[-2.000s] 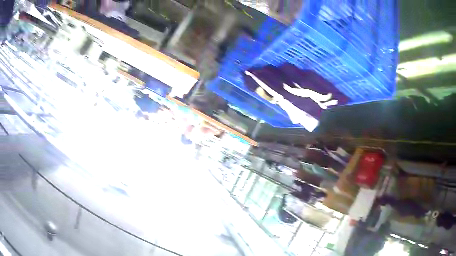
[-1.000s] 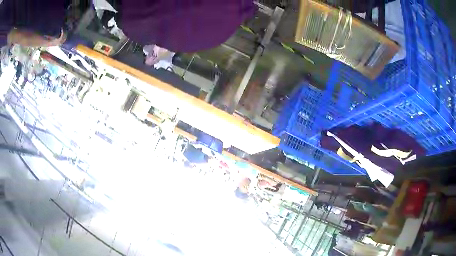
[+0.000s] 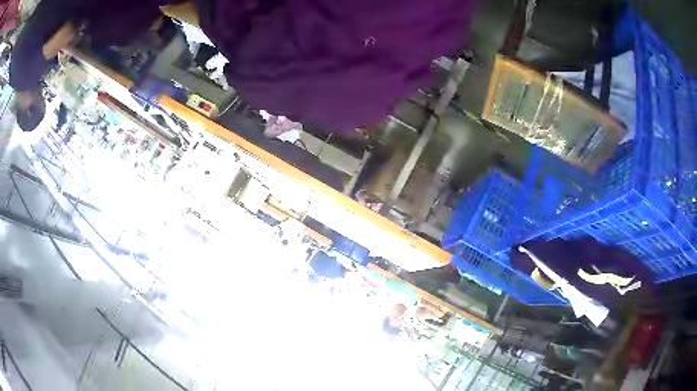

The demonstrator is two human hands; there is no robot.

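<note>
Neither of my hands can be made out. The view is tilted sideways. Blue slotted crates (image 3: 588,221) stand at the right. A dark purple cloth piece (image 3: 565,260) with white strips (image 3: 585,305) hangs at the lower crate's edge. An orange-brown framed slatted piece (image 3: 554,111) lies by the crates, with pale strings across it. A long pale table (image 3: 382,233) with an orange-brown edge runs diagonally through the middle; glare hides much of what is on it.
A person in purple clothing (image 3: 344,61) fills the top middle. Another dark-sleeved arm (image 3: 30,65) reaches down at the upper left. A small control box (image 3: 202,105) with a red spot sits at the table edge. A red thing (image 3: 644,340) shows at the lower right.
The scene has shifted right and downward in the view. The purple-clothed person now fills more of the top, and a dark-sleeved arm shows at the upper left.
</note>
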